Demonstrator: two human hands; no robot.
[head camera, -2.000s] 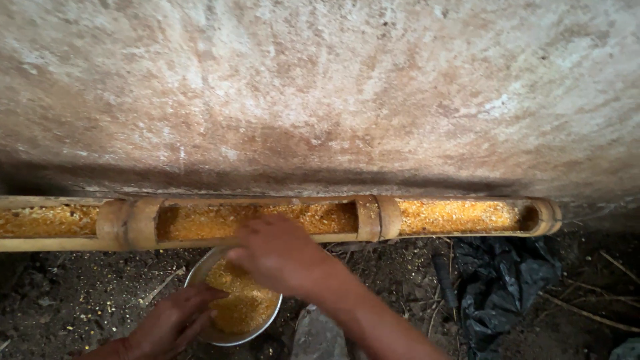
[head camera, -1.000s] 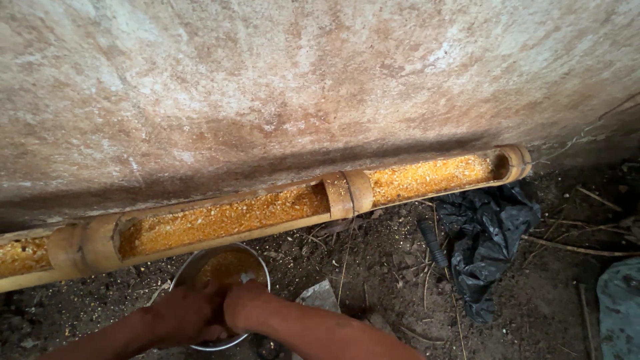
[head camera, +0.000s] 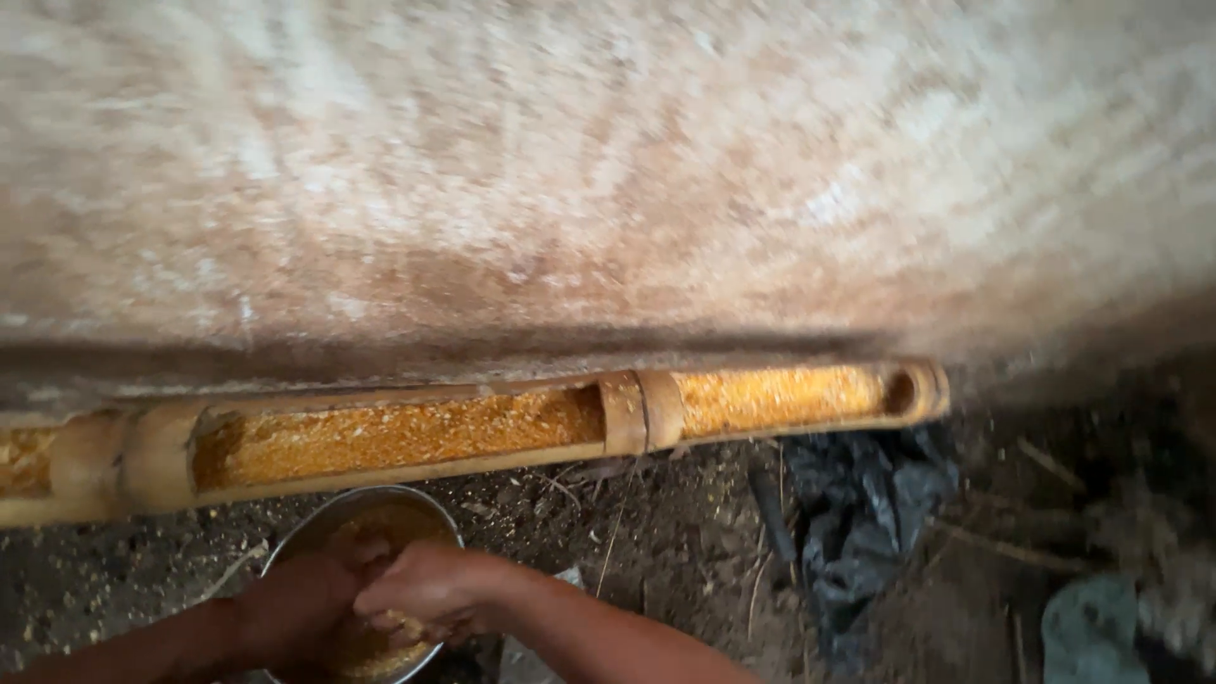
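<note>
Both hands are inside a round metal bowl (head camera: 446, 518) of yellow crushed grain, low and left of centre. My right hand (head camera: 427, 589) is curled, with some grain showing at its fingers. Against it, on the left side of the bowl, lies my left hand (head camera: 318, 594); its fingers are blurred and partly hidden, so its hold is unclear. Just beyond the bowl runs a long bamboo trough (head camera: 644, 410), cut open between its nodes. Yellow crushed grain (head camera: 408, 437) fills its hollow sections.
A stained, pale wall (head camera: 608, 190) rises behind the trough. Black plastic sheeting (head camera: 845, 522) lies on the dark soil at right, near dry stalks (head camera: 1016, 551). A greenish flat object (head camera: 1090, 627) is at lower right. Grain bits are scattered on the soil at left.
Two seconds ago my right hand was at the trough's near edge above the bowl; it is now down in the bowl beside my left hand. The view has shifted and tilted.
</note>
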